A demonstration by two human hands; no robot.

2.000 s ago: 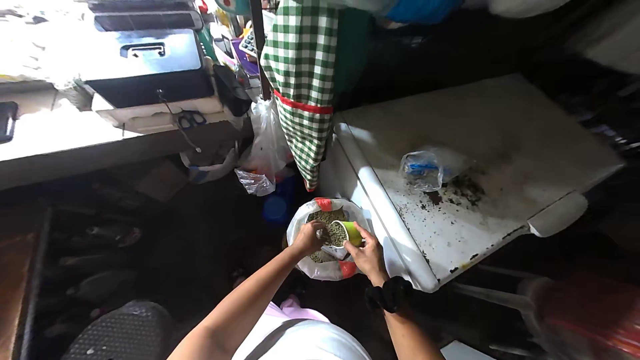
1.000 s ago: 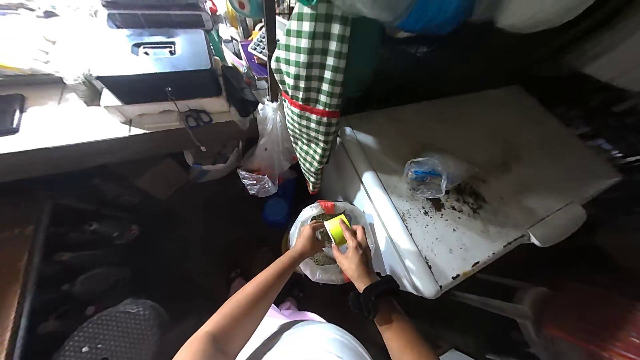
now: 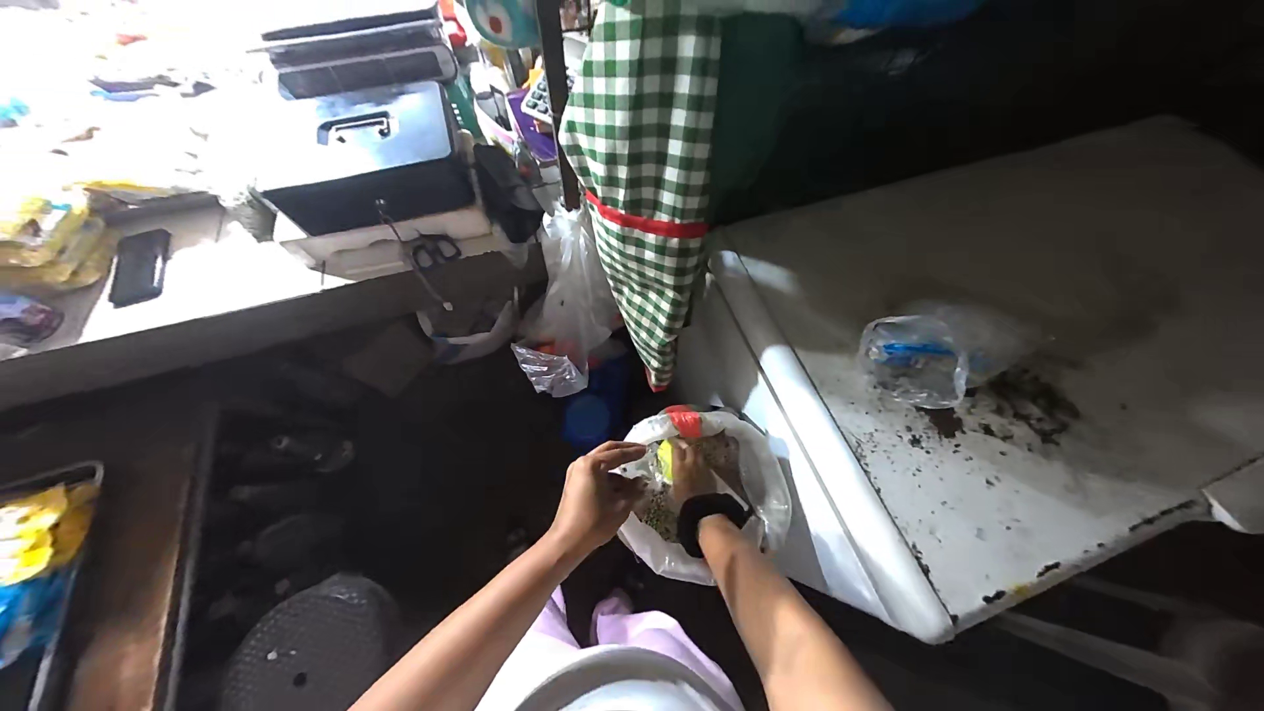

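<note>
A white plastic sack (image 3: 770, 484) with red print stands rolled back at its rim, with small greenish-brown pellets or grains (image 3: 657, 513) inside. My right hand (image 3: 691, 474), a black scrunchie at its wrist, is down in the sack and shut on a yellow-green cup (image 3: 666, 460), which it partly covers. Over the sack's left rim is my left hand (image 3: 597, 494), its fingers curved near a bit of clear plastic; whether it grips that plastic is unclear.
Right of the sack stands a white chest freezer (image 3: 987, 474), bearing a clear plastic bag (image 3: 918, 355) and dark crumbs. A checkered cloth (image 3: 647, 178) and a plastic bag (image 3: 573, 286) hang beyond. A counter (image 3: 227, 286) holds a black cash box (image 3: 365, 168). A round stool (image 3: 311, 647) is lower left.
My right hand has lowered into the sack with the cup, which was tilted above the pellets between both hands. My left hand has moved away from the cup to the sack's left rim.
</note>
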